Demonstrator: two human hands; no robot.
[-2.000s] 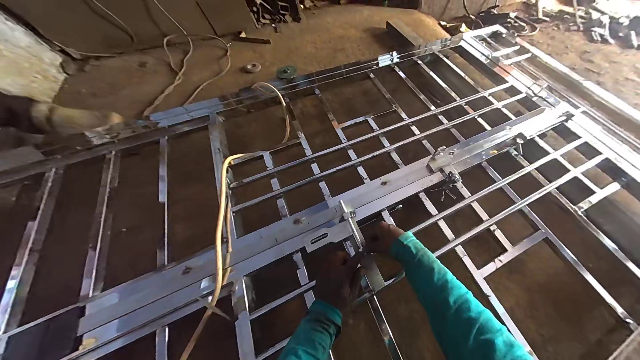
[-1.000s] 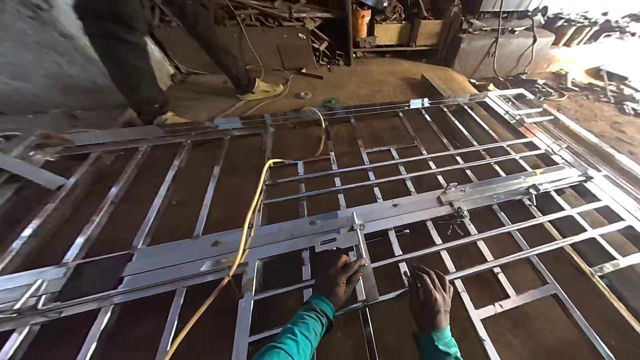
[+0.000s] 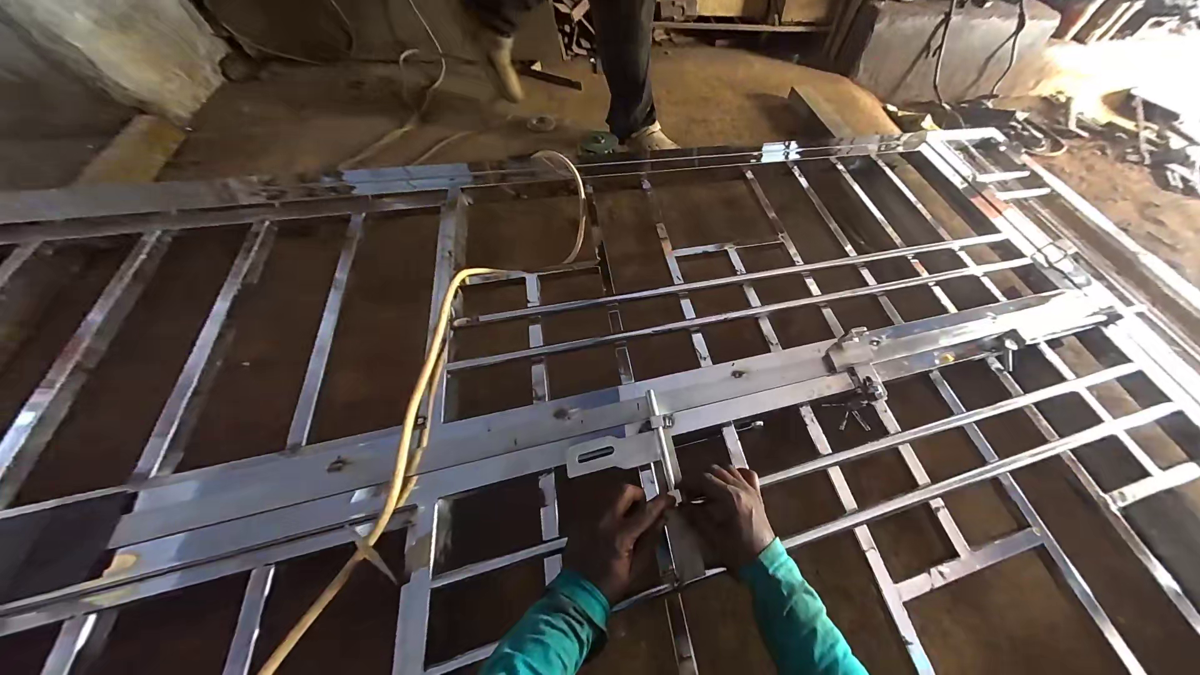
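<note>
A large metal gate frame (image 3: 544,436) of shiny bars lies flat. A slotted metal plate (image 3: 605,456) sits on its central beam, crossed by a metal rod (image 3: 662,431). My left hand (image 3: 623,539) has its thumb and finger at the lower end of the rod; whether they grip it is hard to see. My right hand (image 3: 727,511) is just right of that end, fingers bent, its fingertips by a flat metal strip (image 3: 684,553); what it holds is hidden. A bolt latch (image 3: 853,352) with keys (image 3: 855,418) hanging from it sits farther right on the beam.
A yellow cable (image 3: 412,422) runs across the gate on the left. Beyond the far edge, a person's legs (image 3: 630,70) stand near a green disc (image 3: 599,142). Concrete blocks (image 3: 947,52) and scrap metal (image 3: 1050,127) lie at the back right.
My right hand, apart from the left one a second ago, has moved left, close beside it. The other person's legs have moved right along the far side.
</note>
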